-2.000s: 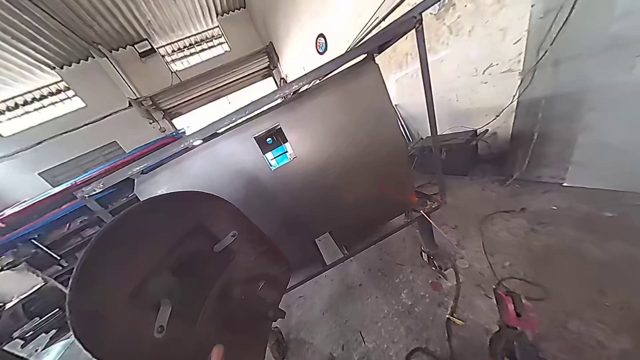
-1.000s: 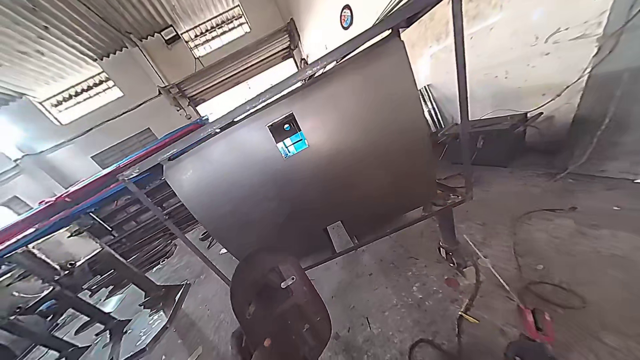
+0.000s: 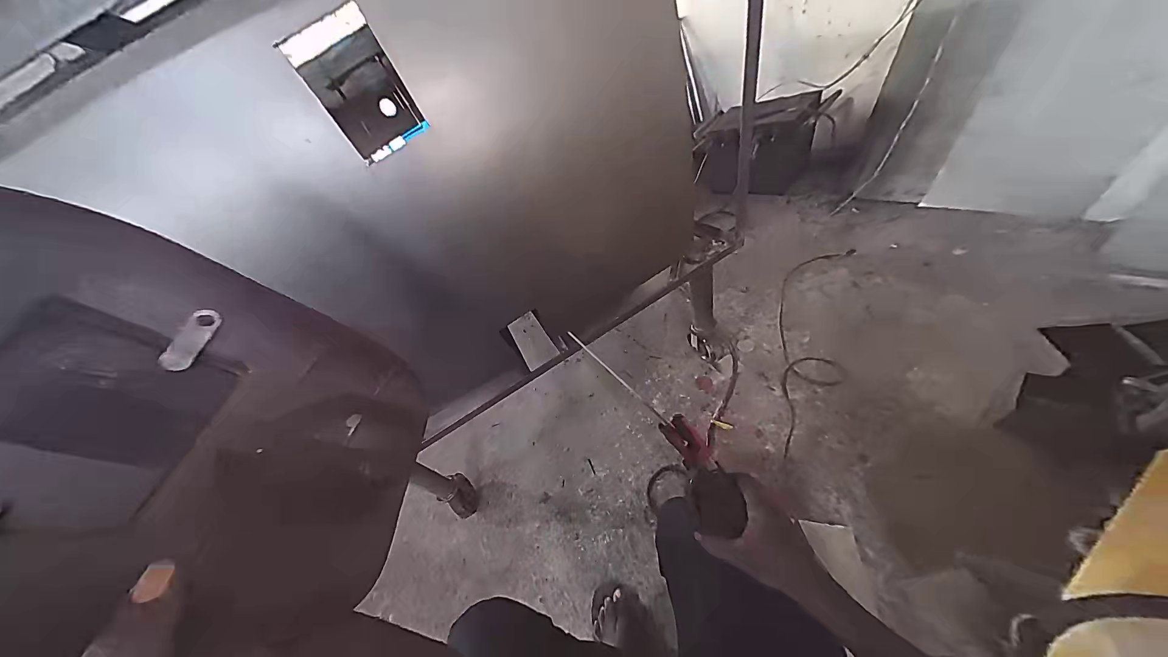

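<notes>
At the left, a dark hand-held welding shield (image 3: 301,456) with a metal tab fills much of the view, close to the camera. The thumb of my left hand (image 3: 146,607) lies against it at the bottom left; the other fingers are hidden. My right hand (image 3: 730,516) is closed around the handle of a red electrode holder (image 3: 687,443). A thin welding electrode (image 3: 616,379) points from its jaws toward the lower edge of a large curved metal sheet (image 3: 547,164). That sheet has a rectangular opening, and a small metal plate (image 3: 532,341) sits at its lower edge.
A metal frame (image 3: 584,342) on short round legs borders the sheet. Cables (image 3: 785,365) lie on the concrete floor. A dark box (image 3: 762,151) stands by the wall. My bare foot (image 3: 625,616) is below, and a yellow object (image 3: 1127,538) is at the right edge.
The view has tilted down and come closer to the sheet. The shield now covers more of the left side than one second ago, and my right hand with the electrode holder is now in full view.
</notes>
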